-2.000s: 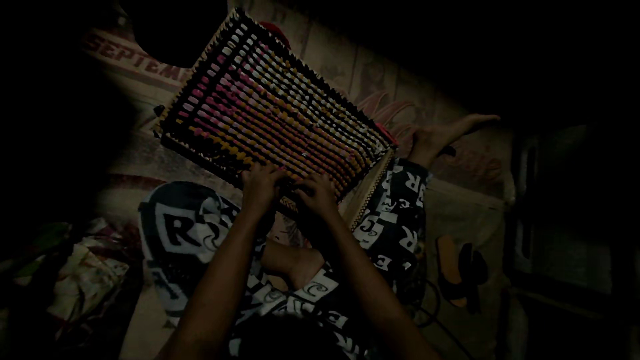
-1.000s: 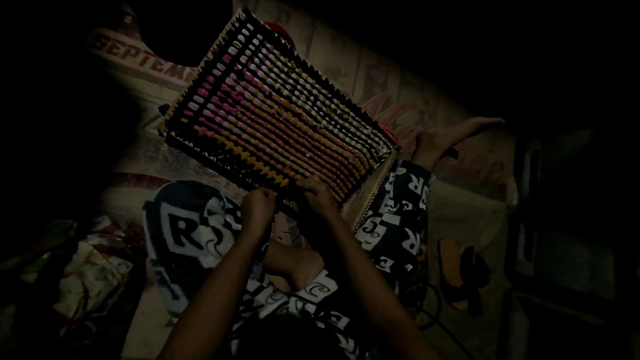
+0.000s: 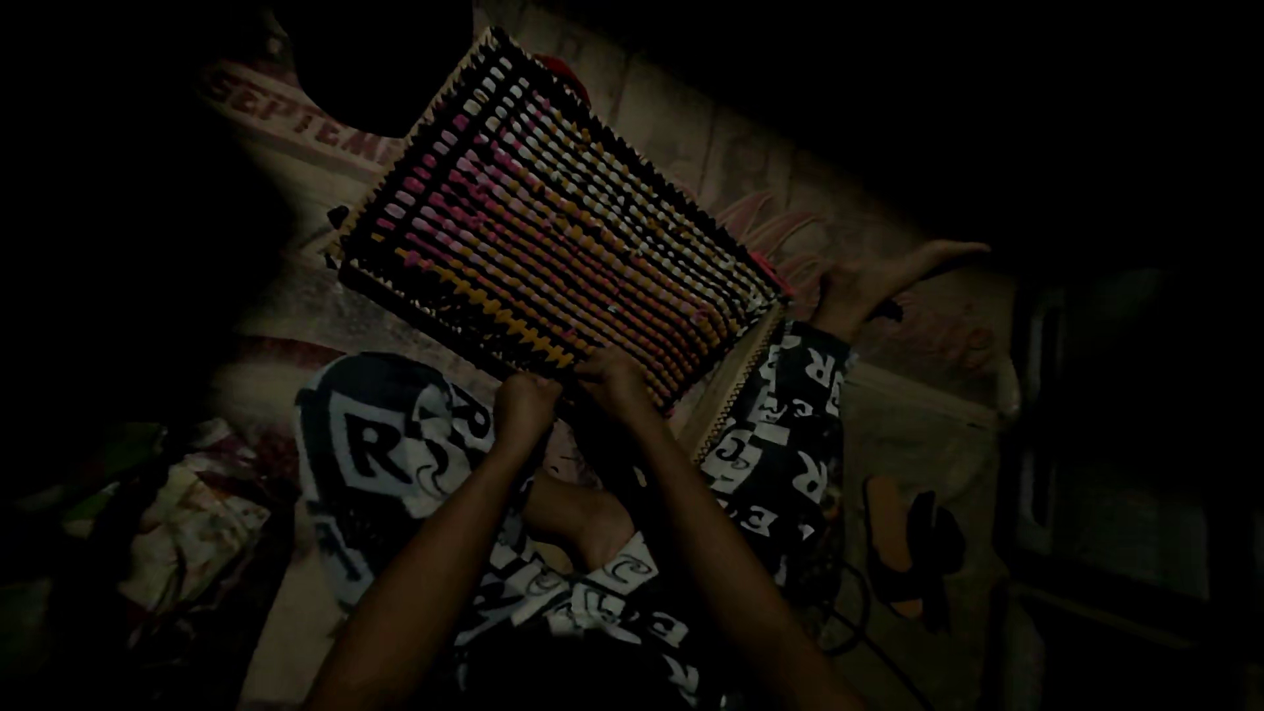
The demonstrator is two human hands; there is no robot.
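A rectangular frame with a woven fabric mat [image 3: 563, 217] on it lies tilted in front of my crossed legs. Its rows are black, pink, white, orange and yellow, with short pegs or loops along the edges. My left hand [image 3: 528, 400] is curled at the frame's near edge, fingers bent together. Just to its right, my right hand [image 3: 617, 380] rests over the lower rows with fingers bent at the weave. Dark material hangs below the two hands. The picture is very dark, so what the fingers grip cannot be made out.
Patterned trousers [image 3: 385, 454] cover my legs, and a bare foot [image 3: 889, 281] extends at the right. A pair of sandals [image 3: 894, 543] lies on the floor near a cable [image 3: 864, 612]. Crumpled cloth or plastic [image 3: 197, 533] is at the left. A dark bin or crate [image 3: 1126, 434] stands at the right.
Both hands were spread over the lower rows two seconds ago. My left hand has since drawn back to the near edge and curled.
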